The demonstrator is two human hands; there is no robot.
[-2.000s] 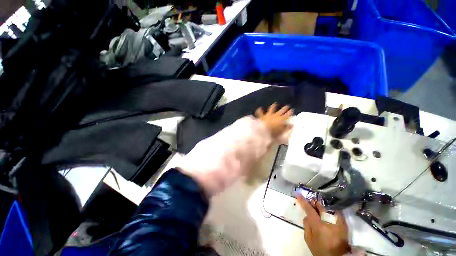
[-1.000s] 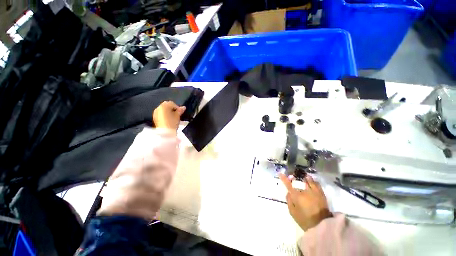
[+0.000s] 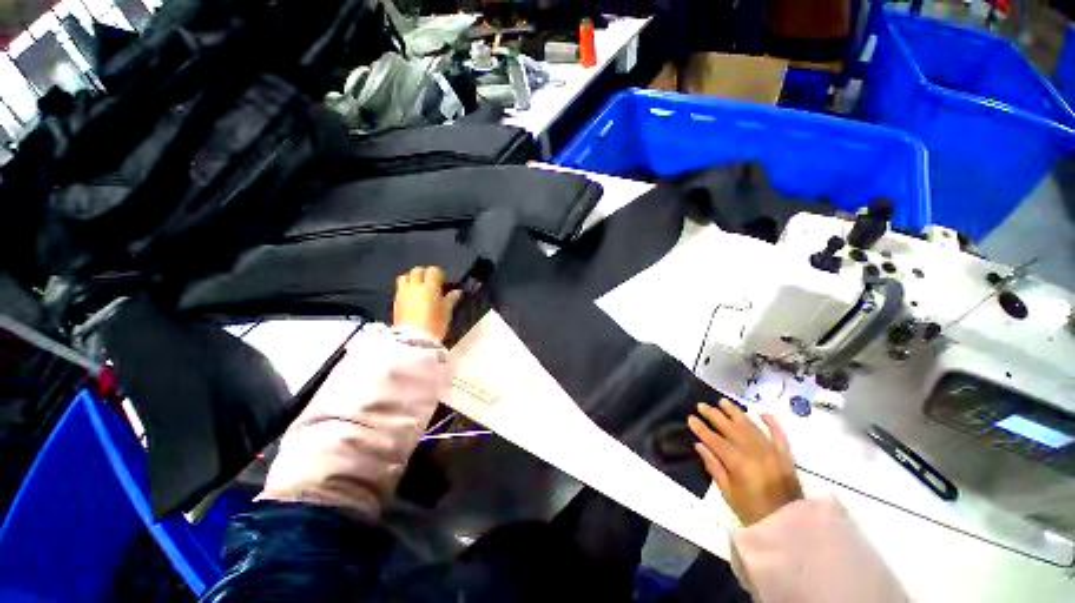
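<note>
A long black fabric panel (image 3: 578, 353) lies slantwise across the white table, left of the sewing machine (image 3: 813, 295). My right hand (image 3: 749, 459) rests flat on its near right end, fingers slightly apart, left of the needle area. My left hand (image 3: 424, 304) is at the end of a stack of black pieces (image 3: 318, 277), fingers curled at the edge; whether it grips a layer is hidden. Another black panel (image 3: 637, 242) runs from the first one toward the blue bin.
Black thread snips (image 3: 914, 462) lie on the machine bed below the needle area. A blue bin (image 3: 766, 130) stands behind the table. More folded black stacks (image 3: 448, 194) lie at the left, and a black piece (image 3: 195, 401) hangs over the table's near left edge.
My right hand has moved from beside the needle leftward onto a black panel now lying across the table front. My left hand has moved from the farther stack to a nearer one.
</note>
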